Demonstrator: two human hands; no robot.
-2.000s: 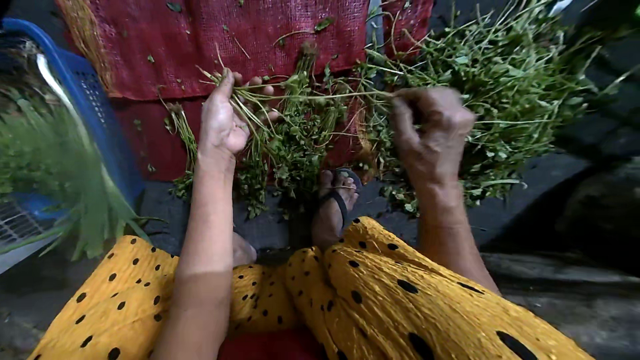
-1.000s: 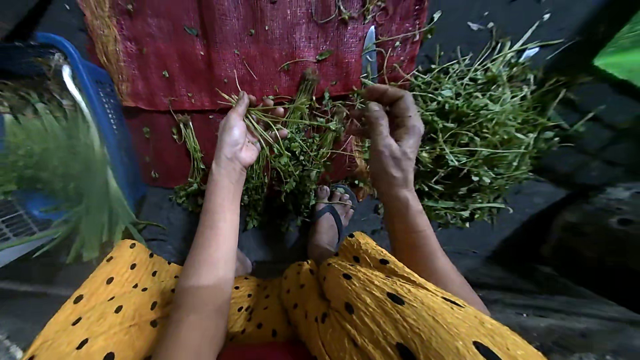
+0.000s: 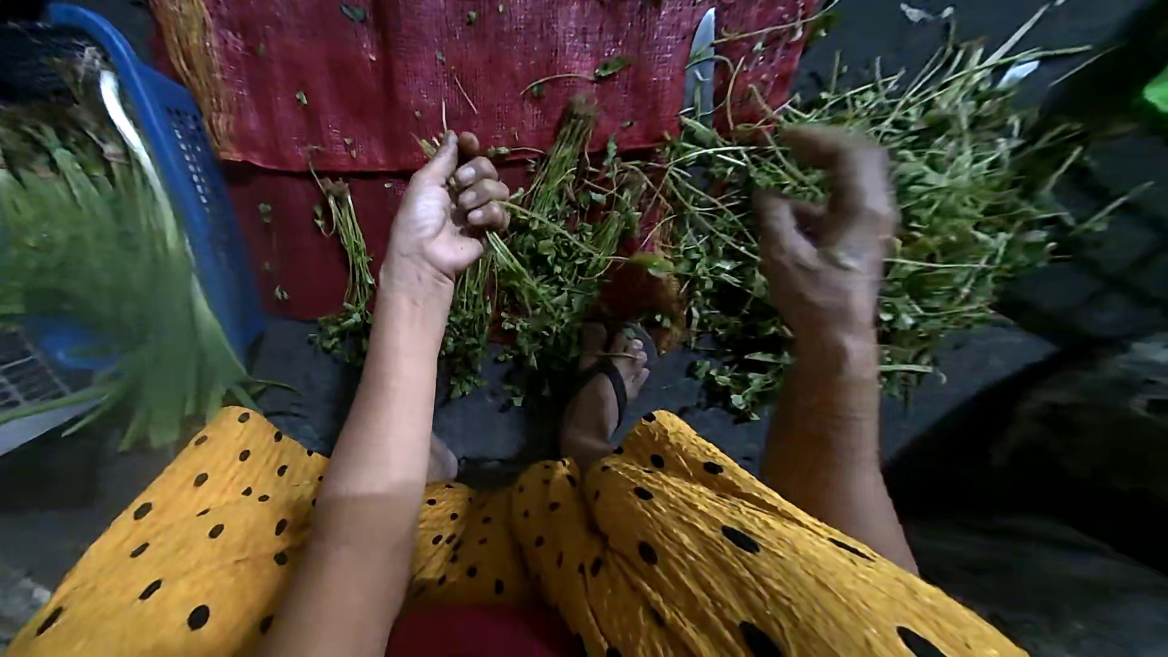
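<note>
My left hand [image 3: 449, 205] is closed around a bunch of thin green herb stems [image 3: 470, 292], whose leaves hang below the fist. My right hand [image 3: 829, 224], blurred, is over the left edge of a large loose heap of leafy herbs [image 3: 967, 210], thumb and forefinger curved apart; whether a stem is between them cannot be told. Between the hands, a bunch with roots [image 3: 570, 137] lies on a red mesh sack [image 3: 411, 73], leaves toward me. A smaller rooted bunch [image 3: 347, 237] lies left of my left hand. A knife blade [image 3: 701, 68] lies on the sack, its lower end hidden among stems.
A blue plastic basket [image 3: 205, 182] stands at the left, with long green leafy stalks [image 3: 119, 265] drooping over its side. My sandalled foot [image 3: 607, 392] is on the dark ground just below the herbs. Something bright green [image 3: 1159, 91] shows at the right edge.
My right hand was near the left one a second ago and has moved right, over the heap. Two seconds ago, stems stretched between both hands. My left hand keeps its bunch.
</note>
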